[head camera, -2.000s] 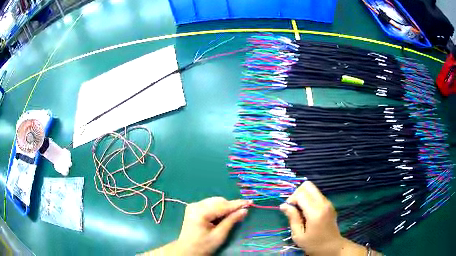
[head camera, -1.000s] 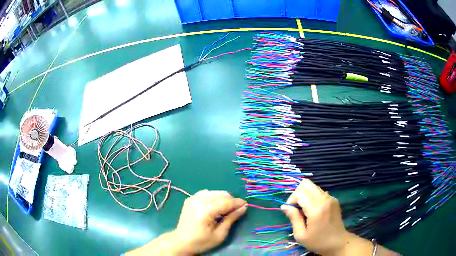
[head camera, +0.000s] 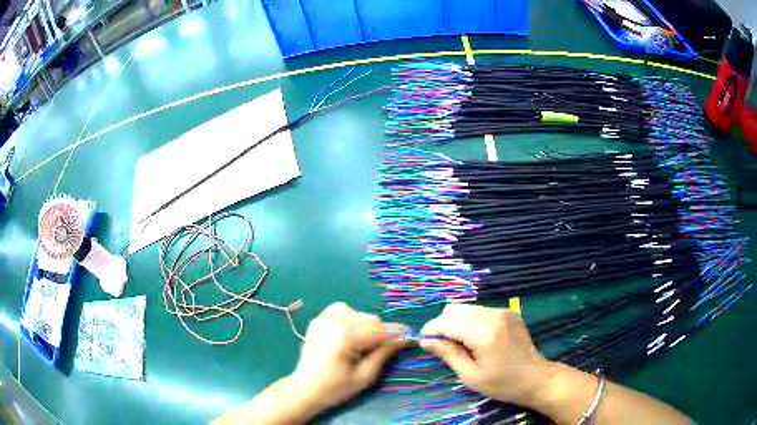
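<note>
My left hand (head camera: 344, 353) pinches a thin coloured core (head camera: 414, 337), with the long pinkish-brown wire (head camera: 264, 296) trailing from a loose coil up to its left side. My right hand (head camera: 485, 349) pinches the same core just to the right, fingertips close to the left ones. A short blue and pinkish stretch shows between them. The cable it belongs to is hidden by my right hand. Black multi-core cables (head camera: 544, 224) lie in rows beyond and right of my hands, with coloured cores (head camera: 415, 232) fanned at their left ends.
A sample cable (head camera: 224, 166) lies diagonally on a white sheet (head camera: 270, 158). At left are a mini fan (head camera: 63, 230), a blue tray (head camera: 33, 332) and a clear bag (head camera: 112, 338). A blue bin (head camera: 398, 25) stands at the top, a blue tool tray (head camera: 639, 31) and red-black tool (head camera: 730, 87) top right.
My hands have come closer together and the core stretch between them is shorter. My right hand has moved left. The wire's end part by my left hand has shifted. The whole view has shifted slightly.
</note>
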